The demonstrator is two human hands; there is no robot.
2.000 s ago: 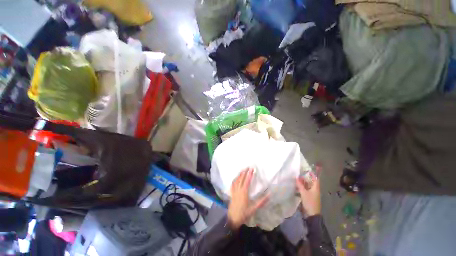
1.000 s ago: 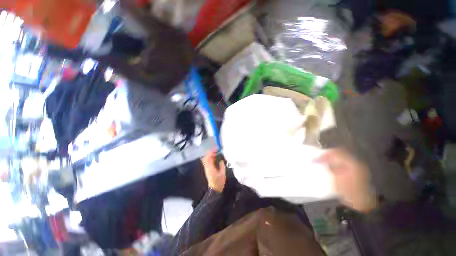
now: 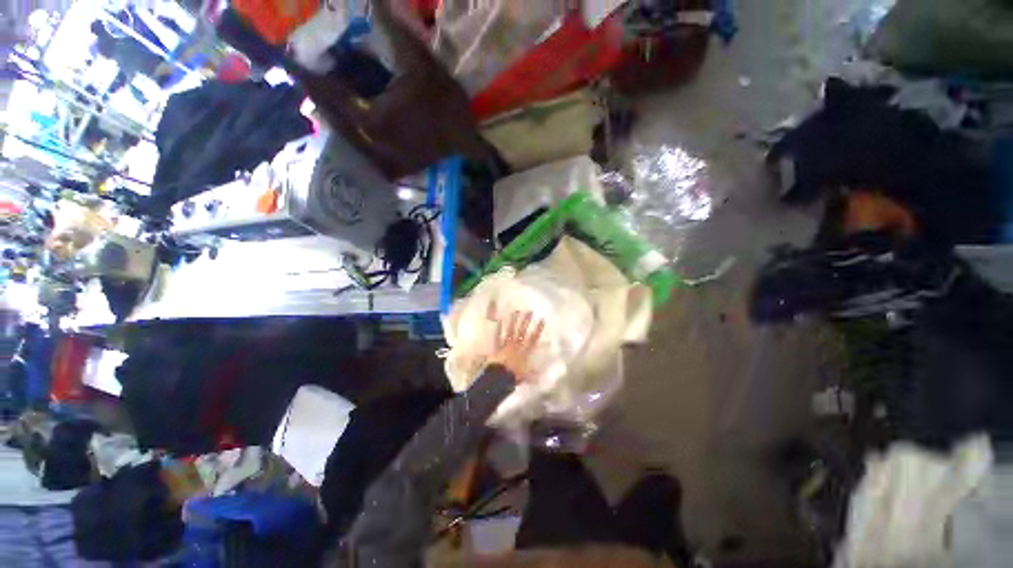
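Note:
Cream cloth pieces (image 3: 589, 294) lie heaped in and over a green basket (image 3: 622, 246) beside the end of the sewing table. My left hand (image 3: 517, 344) reaches in from the lower left and rests on top of the heap with its fingers spread. It does not visibly grip the cloth. My right hand is not in view.
The white table (image 3: 267, 272) with a grey machine head (image 3: 344, 194) and black cables (image 3: 402, 244) is at the left. A dark bag (image 3: 400, 122) hangs behind it. Dark cloth heaps (image 3: 855, 266) lie on the floor at right. A blue container (image 3: 250, 527) is at lower left.
The view has turned towards the table. The cream cloth has gone down onto the green basket. My left hand has moved from the table's end onto the cloth. My right hand has left the picture.

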